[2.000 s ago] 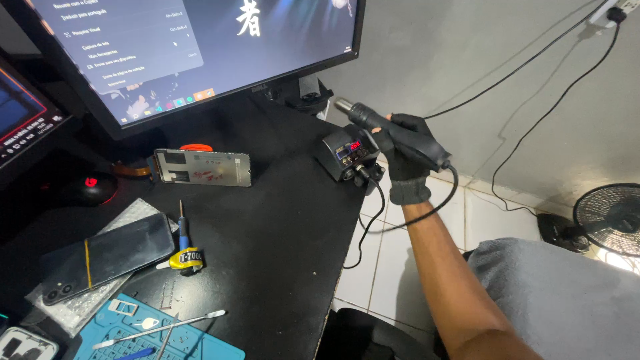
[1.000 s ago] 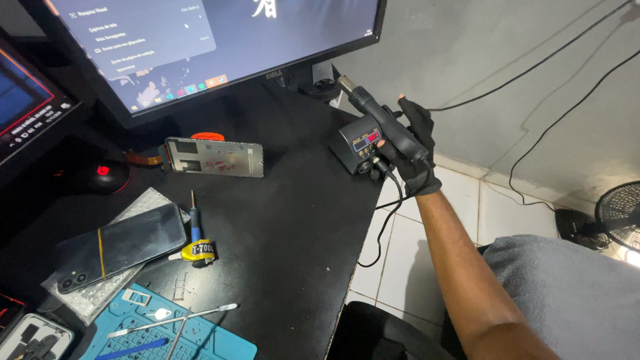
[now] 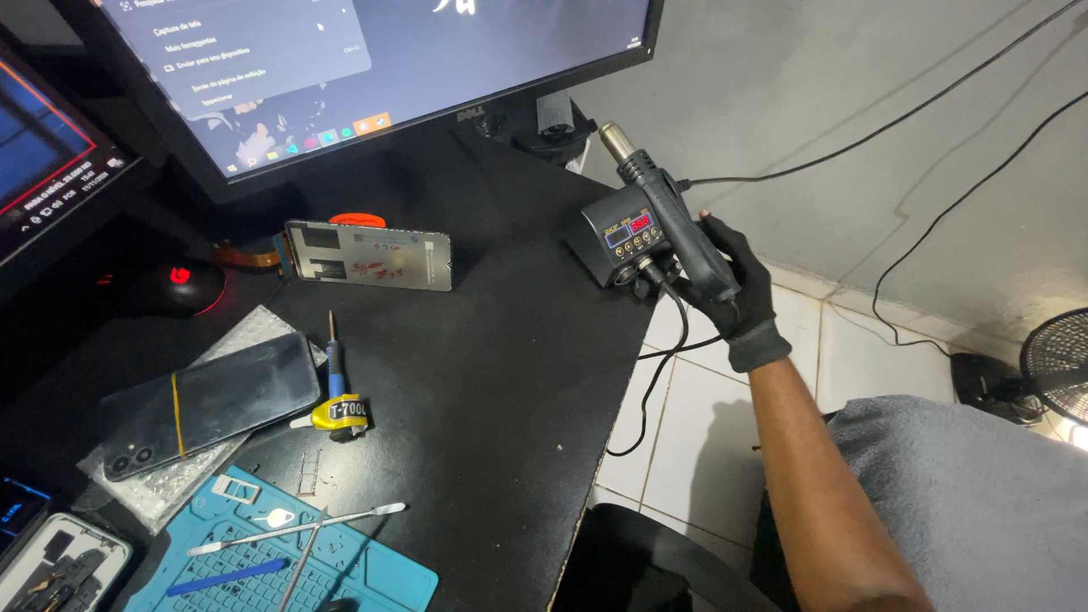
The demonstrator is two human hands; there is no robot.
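My right hand (image 3: 739, 285), in a black fingerless glove, is at the desk's right edge, touching the handle of a black hot air gun (image 3: 676, 221). The gun's metal nozzle points up and left. Just behind it is the black control station (image 3: 625, 238) with a lit red display. The fingers are partly hidden by the handle, so how firmly they hold it does not show. A phone screen assembly (image 3: 374, 255) stands on its long edge left of the station. Farther left, a dark phone (image 3: 221, 399) with a yellow band lies on bubble wrap. My left hand is out of view.
A blue repair mat (image 3: 382, 569) bears a metal spudger (image 3: 297, 527) and a blue pry tool (image 3: 225, 578). A screwdriver (image 3: 334, 365) and a yellow glue tube (image 3: 340, 412) lie near the phone. A monitor (image 3: 510, 51) stands behind; a fan (image 3: 1058, 357) is at right.
The hot air gun has gone from being held in my gloved hand, tilted beside the station, to a steeper angle in front of it. The hand's fingers have spread from around the handle.
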